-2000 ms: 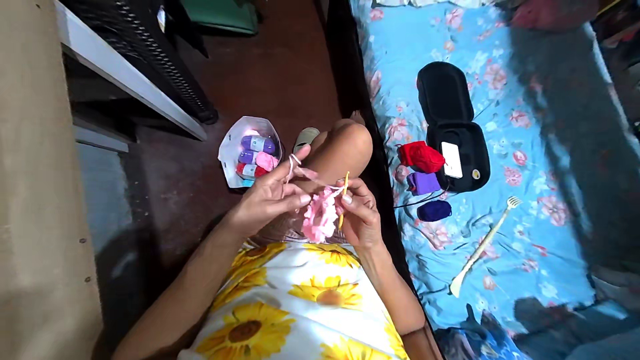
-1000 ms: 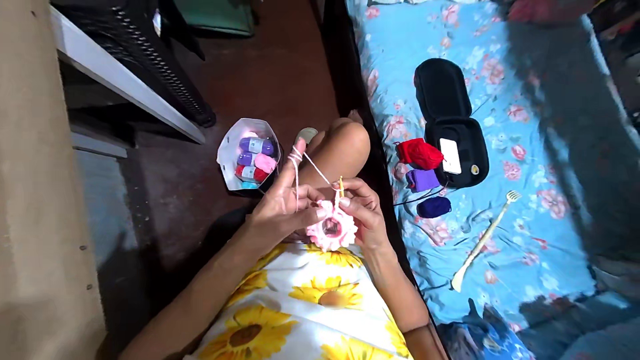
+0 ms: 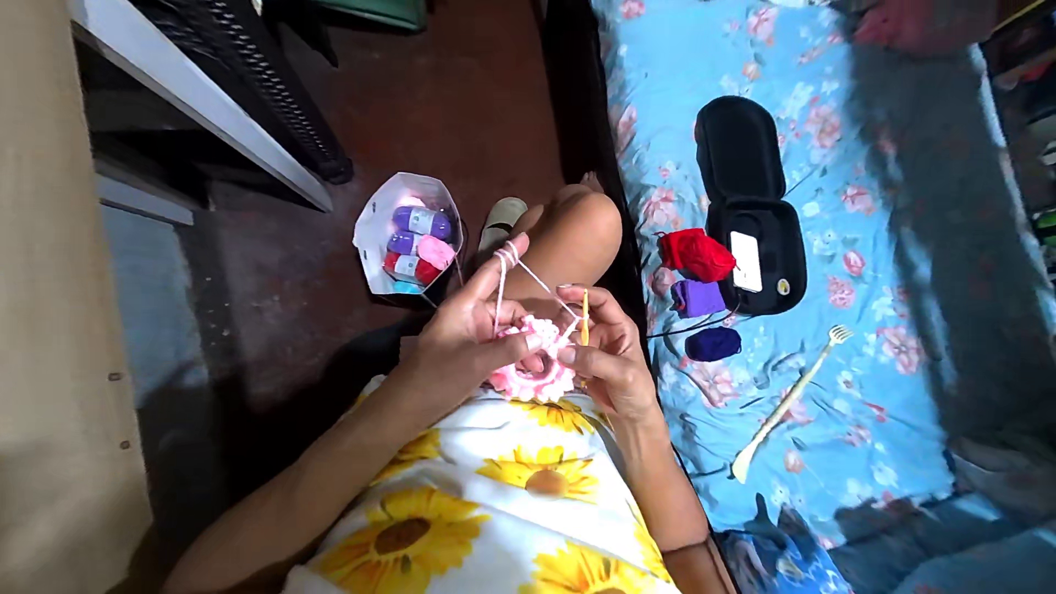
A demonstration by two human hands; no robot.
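Above my lap, my left hand [image 3: 478,330] pinches the left side of a ring-shaped piece of pink crochet work [image 3: 536,378]. Light pink yarn [image 3: 536,279] wraps around its raised index finger and runs across to the hook. In my right hand [image 3: 610,355] a yellow crochet hook [image 3: 585,318] is held nearly upright, with yarn at it and the fingertips close to the ring's right edge. The ring's frilled edge and central opening show between the hands.
A white bag [image 3: 373,247] holding several yarn balls stands on the floor to the left. On the flowered bed sheet [image 3: 833,198] at right lie an open black case [image 3: 788,239], red yarn [image 3: 697,254], purple yarn [image 3: 697,299], dark blue yarn [image 3: 713,344] and a back scratcher [image 3: 784,404].
The pink ring has turned from an edge-on view two seconds ago to show its opening. My left index finger has come up, with the yarn stretched between it and the hook.
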